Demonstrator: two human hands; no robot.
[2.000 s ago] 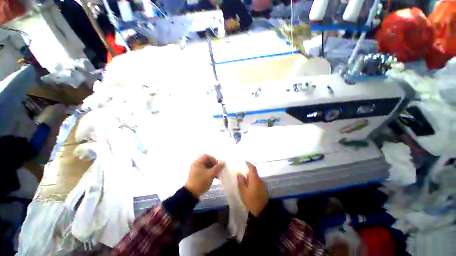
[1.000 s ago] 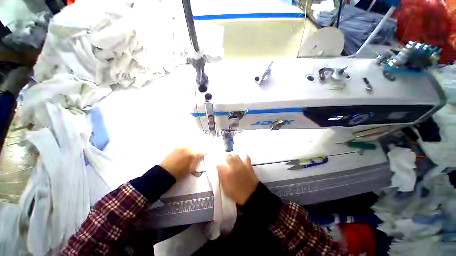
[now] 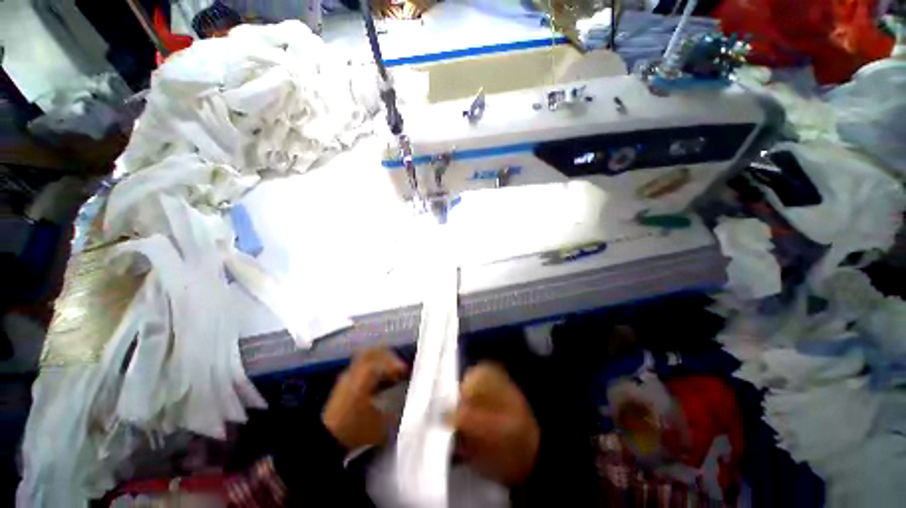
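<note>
A narrow white fabric strip (image 3: 433, 347) runs from the bright area by the needle over the table's front edge and down between my hands. My right hand (image 3: 495, 422), blurred, grips the strip's right side below the edge. My left hand (image 3: 366, 397) is at the strip's left, fingers curled; whether it holds cloth is unclear. The white sewing machine (image 3: 497, 139) stands behind, its presser foot (image 3: 437, 203) above the strip's far end, which is lost in glare.
A crumpled white fabric heap (image 3: 258, 94) lies back left; long white strips (image 3: 174, 317) hang over the left edge. Snips (image 3: 581, 252) and a green tool (image 3: 662, 219) lie right of the needle. White pieces (image 3: 834, 367) pile up at right, with red bags (image 3: 805, 35) behind.
Both hands have moved from the table near the needle down below its front edge. The strip now stretches longer over the edge. The camera view has shifted.
</note>
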